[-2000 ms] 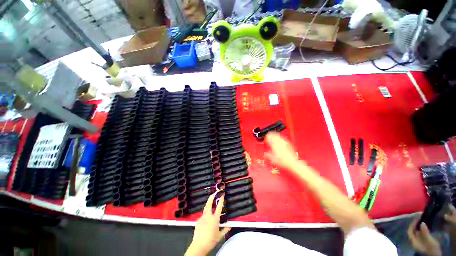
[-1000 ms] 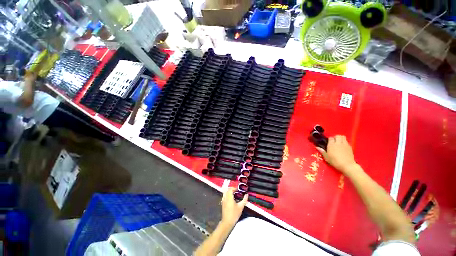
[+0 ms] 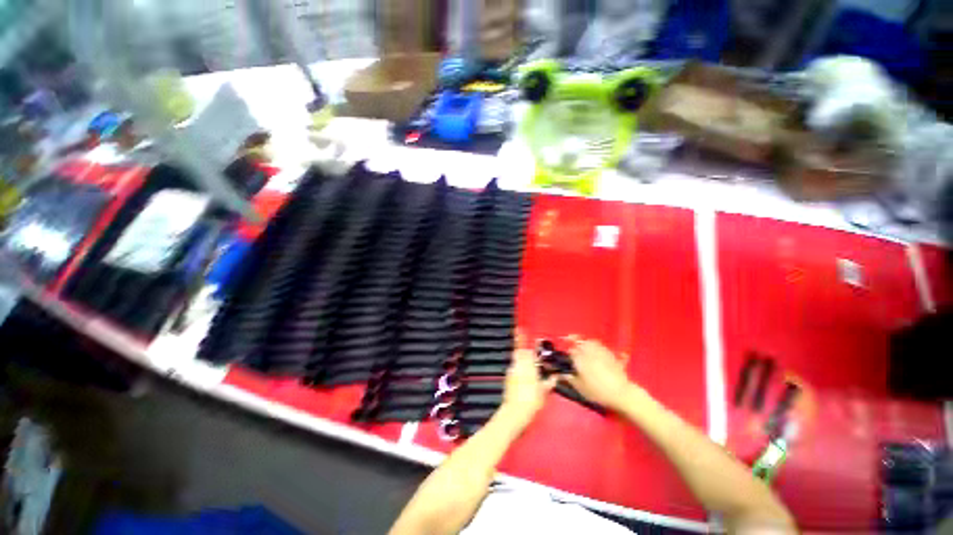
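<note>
Black moulded handles lie in dense overlapping columns on the red-covered table, their looped ends showing. My left hand and my right hand are together just right of the columns. Between them are black handles, one extending down to the right under my right hand; how many is blurred. Both hands are on these pieces. The fingertips are blurred.
A green frog-shaped fan stands at the back, beside a blue bin and cartons. Loose black pieces and a green-handled cutter lie right. A perforated white plate lies left.
My left hand has left the near end of the columns and moved up and right to meet my right hand at the loose handles. The camera view has swung back right.
</note>
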